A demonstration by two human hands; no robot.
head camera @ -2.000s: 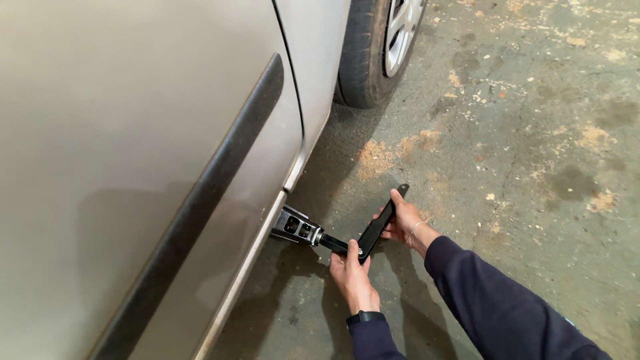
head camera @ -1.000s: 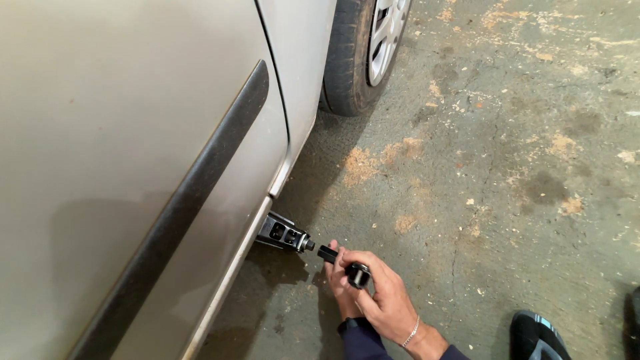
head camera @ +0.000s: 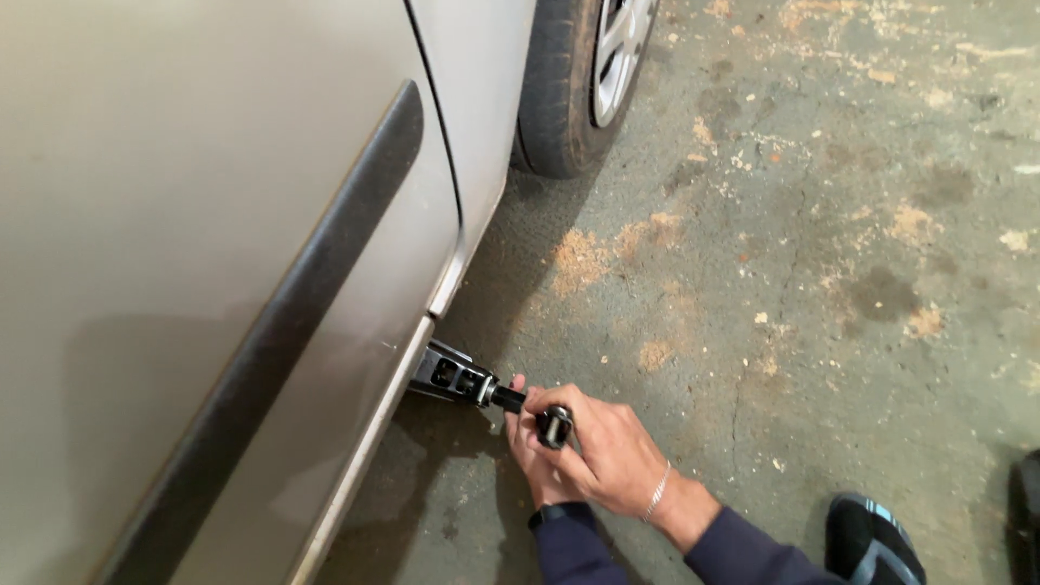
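Note:
A black scissor jack [head camera: 457, 375] juts out from under the sill of a silver car [head camera: 244, 203]. A black crank handle [head camera: 555, 427] meets the jack's end fitting, one end pointing up toward the camera. My right hand [head camera: 605, 451], with a bracelet at its wrist, is closed around the upright part of the handle. Beneath and to the left of it, my left hand [head camera: 532, 459] holds the handle near the jack; its fingers are partly hidden behind the right hand. A dark band circles my left wrist.
A car wheel with its tire [head camera: 561, 97] stands at the upper middle. The door carries a black trim strip [head camera: 284, 309]. A stained concrete floor [head camera: 731, 325] with scattered crumbs lies to the right. A dark shoe [head camera: 873, 540] is at the lower right, with another dark object at the edge.
The handle was joined to the jack two seconds ago, stood apart from it one second ago, and meets its fitting again now. Its free part has turned to point toward the camera.

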